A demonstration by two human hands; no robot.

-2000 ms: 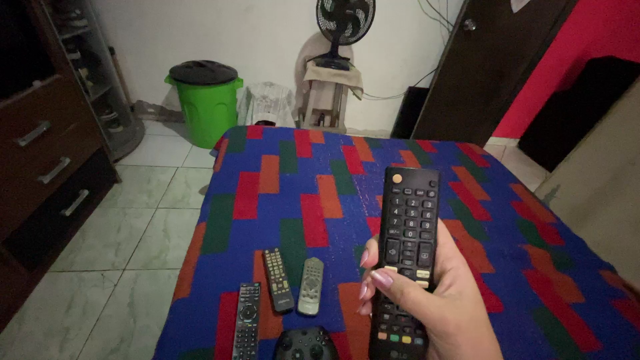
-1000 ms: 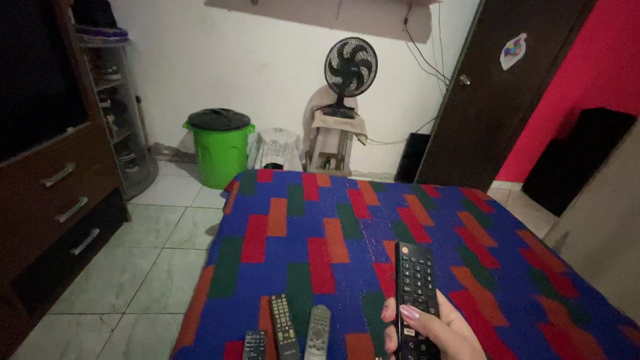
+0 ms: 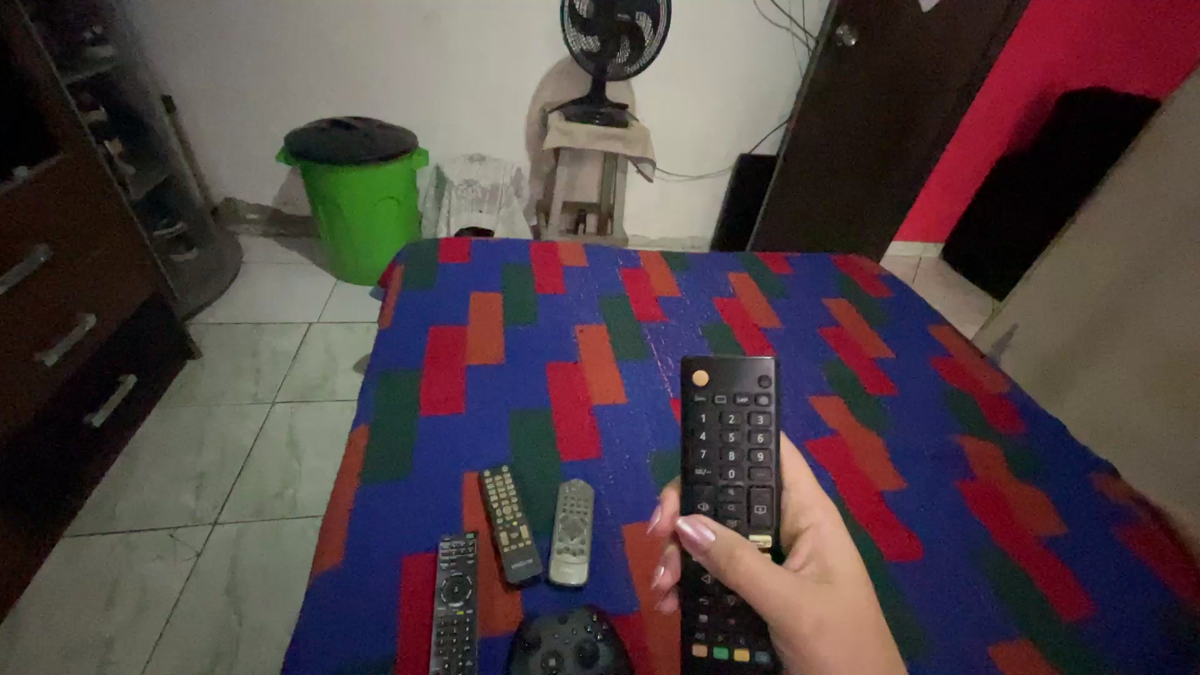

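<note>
My right hand (image 3: 783, 562) is wrapped around a black remote control (image 3: 729, 450), held upright above the bed, its thumb lying across the buttons. Left of it, on the patterned blanket (image 3: 581, 309), lie a dark remote with pale buttons (image 3: 509, 525), a grey remote (image 3: 572, 532) and a long black remote (image 3: 456, 605). A black game controller (image 3: 569, 643) sits at the bottom edge, partly cut off. My left hand is out of the frame.
A green bin (image 3: 361, 211) with a black lid stands beyond the bed, near a black fan (image 3: 614, 42) on a cloth-covered stool (image 3: 591, 173). A wooden drawer unit (image 3: 75, 309) is at the left, a dark door (image 3: 872, 112) at the right.
The view has tilted down since one second ago, so the game controller shows again at the bottom edge. The black remote stays in my right hand throughout.
</note>
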